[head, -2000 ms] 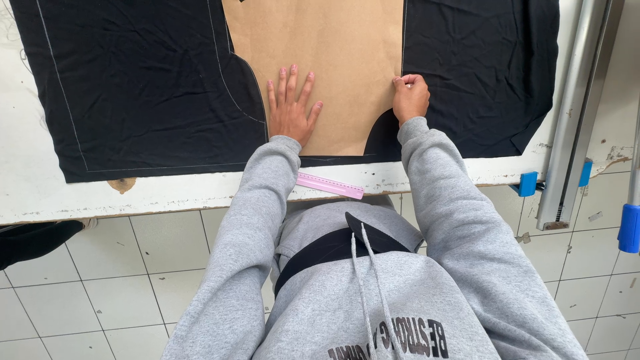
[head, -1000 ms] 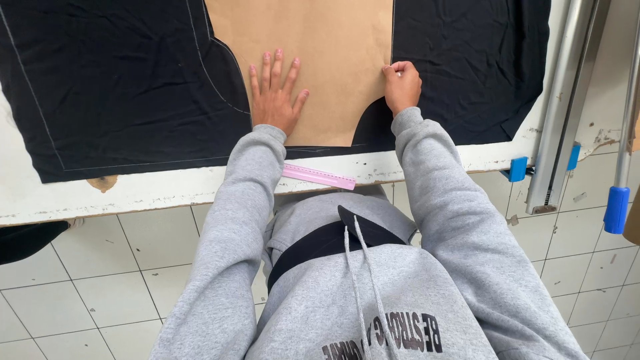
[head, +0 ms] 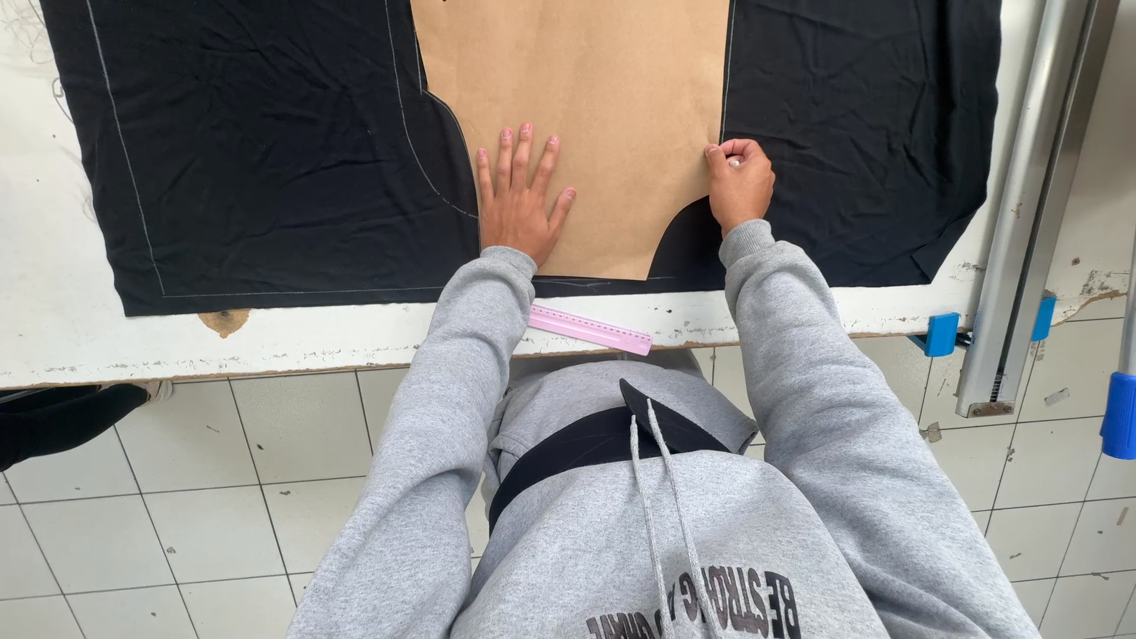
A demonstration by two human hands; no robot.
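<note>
A brown paper sewing pattern (head: pixel 603 106) lies on black fabric (head: pixel 266 160) marked with pale chalk lines. Pressed flat on the pattern's lower left part, my left hand (head: pixel 522 200) has its fingers spread and holds nothing. My right hand (head: pixel 741 182) is at the pattern's right edge, just above its curved cutout. Its fingers are curled around a small whitish piece, probably tailor's chalk, mostly hidden by the fingers. A chalk line runs up along that right edge. Near the table's front edge, a pink ruler (head: pixel 593 330) lies partly behind my left sleeve.
The white table (head: pixel 355 342) has a chipped front edge. At the right, a metal rail (head: pixel 1025 204) with blue fittings (head: pixel 942 335) crosses the table edge. A blue-ended rod (head: pixel 1120 413) hangs at the far right. Part of a person's dark-clothed leg (head: pixel 62 422) shows at the left.
Both hands stay at nearly the same places on the pattern. The view has shifted slightly; no other plain change shows.
</note>
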